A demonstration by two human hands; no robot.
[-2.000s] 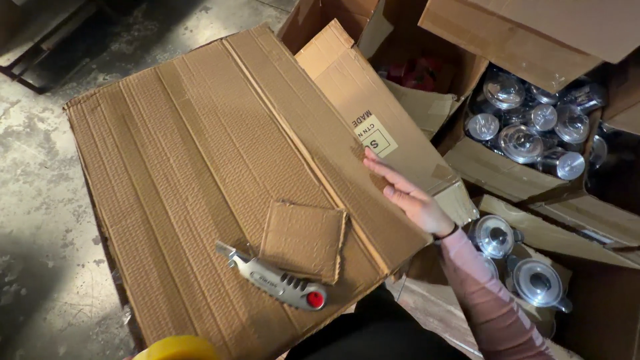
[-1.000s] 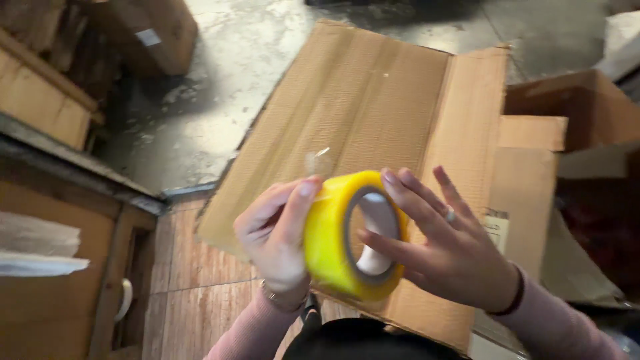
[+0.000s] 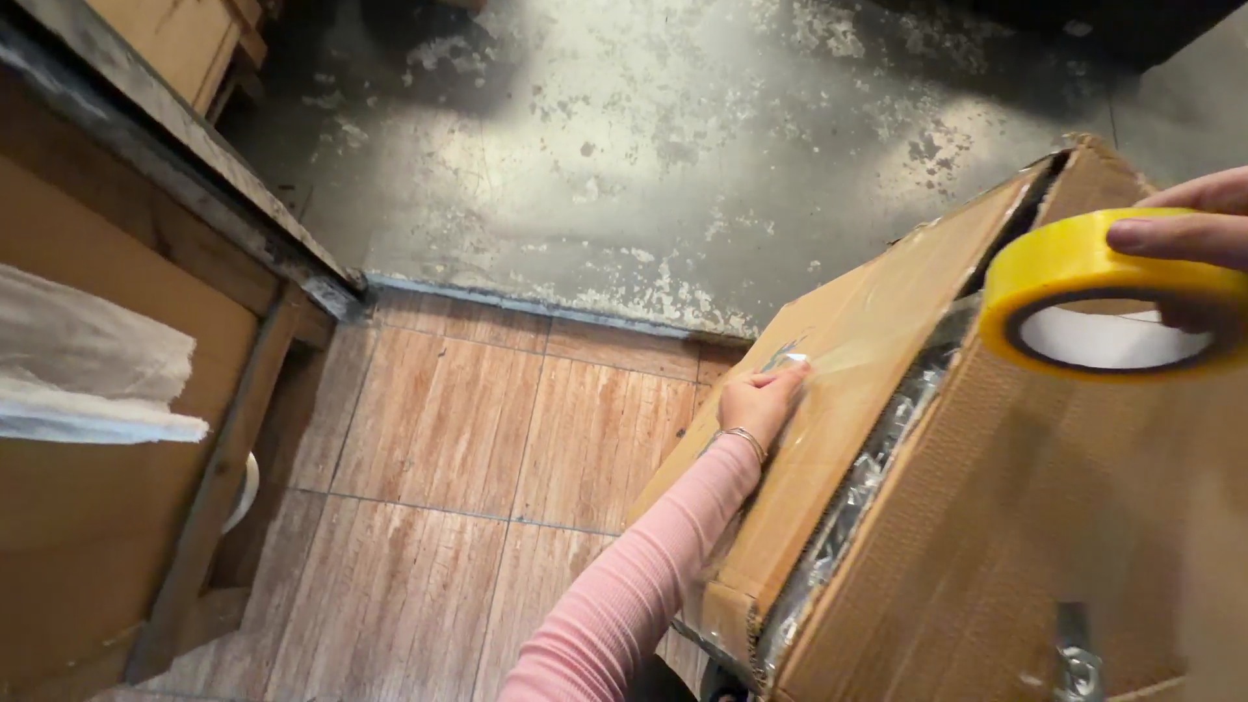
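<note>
My left hand (image 3: pixel 760 405) pinches the loose end of clear tape against the near side of a large cardboard box (image 3: pixel 858 312). From there the strip runs right toward a yellow-looking roll of packing tape (image 3: pixel 1102 244), which my right hand (image 3: pixel 1189 224) grips at the right edge of the view, above the box top. Clear plastic (image 3: pixel 877 448) shows in the gap between the box's side and the cardboard on top. A utility knife (image 3: pixel 1077 653), partly cut off by the frame, lies on the cardboard top.
A wooden bench or cabinet (image 3: pixel 107 370) stands at left, with a white sheet (image 3: pixel 88 361) hanging by it and a white roll (image 3: pixel 244 492) inside. Wood-look floor tiles (image 3: pixel 439 419) meet worn concrete (image 3: pixel 585 146) at a raised edge.
The view has swung toward the box's side. Both hands were at the tape roll; now my left hand is apart from it, at the box's side, with the tape end.
</note>
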